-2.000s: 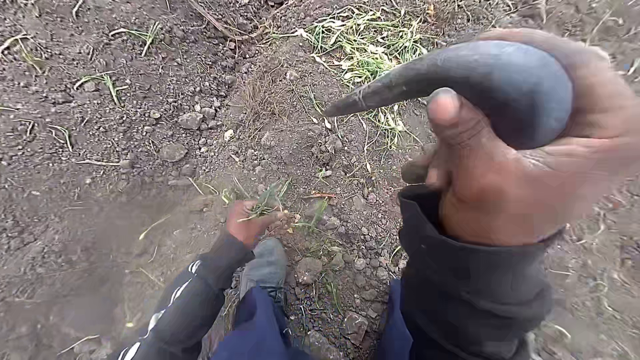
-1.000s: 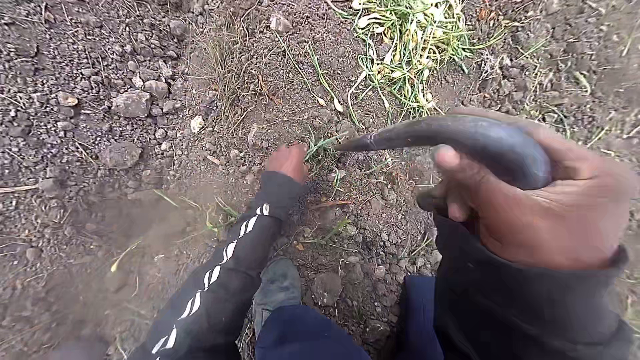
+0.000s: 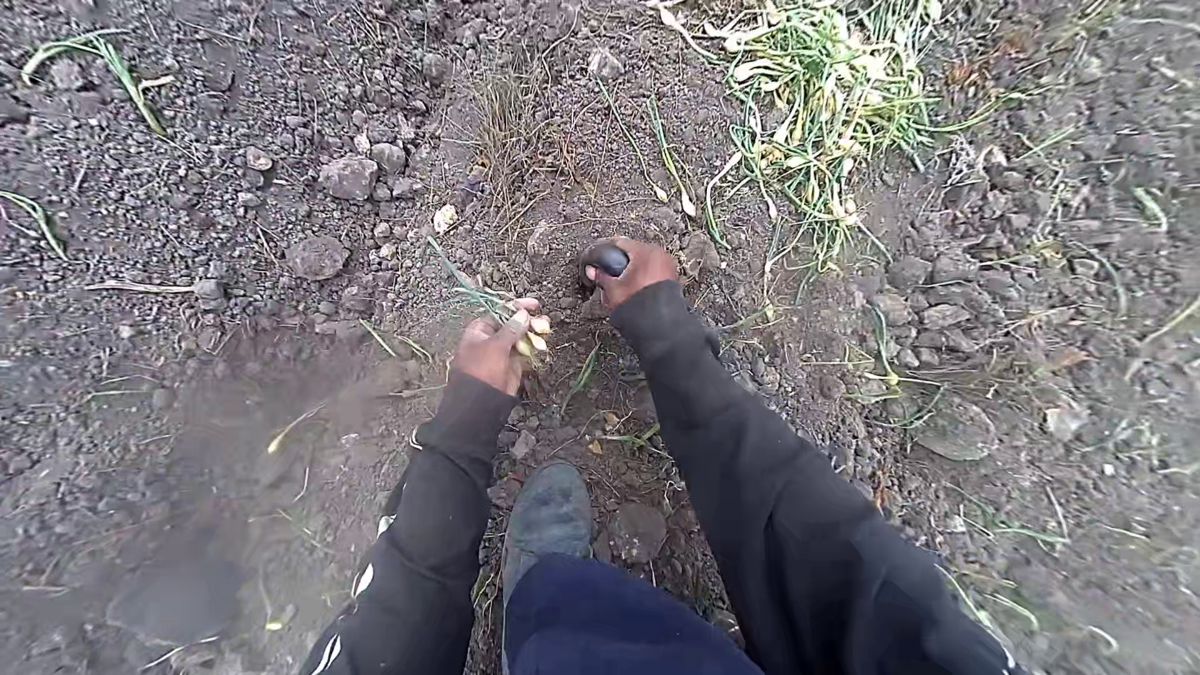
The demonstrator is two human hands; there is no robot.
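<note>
My left hand [image 3: 492, 352] is closed on a few small onion seedlings [image 3: 532, 337], their pale bulbs poking out past the fingertips and the green leaves pointing up and left. To its right, my right hand [image 3: 640, 269] grips a dark, smooth, horn-shaped tool [image 3: 607, 259]; only its rounded butt shows, and the tapered end is hidden, at or near the soil. Beyond the right hand lie two loose seedlings [image 3: 670, 159] and a large heap of onion seedlings [image 3: 834, 103] with white bulbs.
Stones [image 3: 349, 178] and clods lie in the dry soil left of the hands. Dry grass [image 3: 511, 117] stands beyond them. My shoe [image 3: 551, 511] is just below the hands. Single seedlings [image 3: 122, 70] are scattered at left and right.
My right hand has come down with the horn-shaped tool from high at the right to the ground near my left hand. The bulbs in my left hand now show.
</note>
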